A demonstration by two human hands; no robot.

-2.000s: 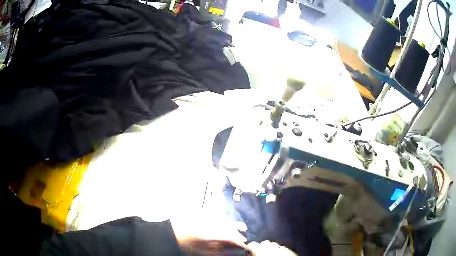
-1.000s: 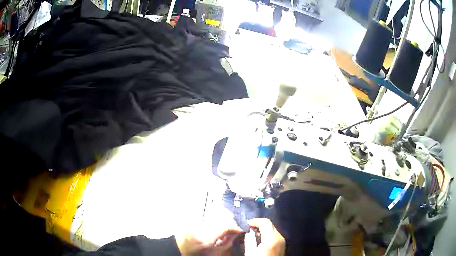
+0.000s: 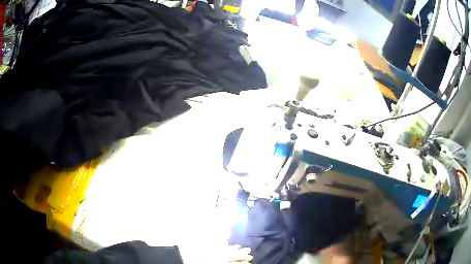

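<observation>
A black fabric piece (image 3: 266, 229) lies bunched below the needle area at the left end of the sewing machine (image 3: 356, 167). My left hand (image 3: 224, 253) is at the bottom edge, washed out by glare and cut off, with its fingertips at the fabric's left side. I cannot tell whether it grips the fabric. A blurred, skin-toned shape at the bottom edge, right of the fabric, looks like my right hand (image 3: 341, 253); its fingers cannot be made out. The presser foot (image 3: 248, 198) is mostly lost in bright glare.
A large crumpled black garment (image 3: 129, 77) covers the upper left. Yellow plastic (image 3: 62, 193) lies at the lower-left edge of the white table (image 3: 150, 196). Two black thread cones (image 3: 400, 41) stand at the upper right. A pale post (image 3: 304, 87) rises from the machine head.
My hands were together below the needle; now they are apart, the right one further right under the machine arm. More black fabric shows spread between them. The view has shifted slightly.
</observation>
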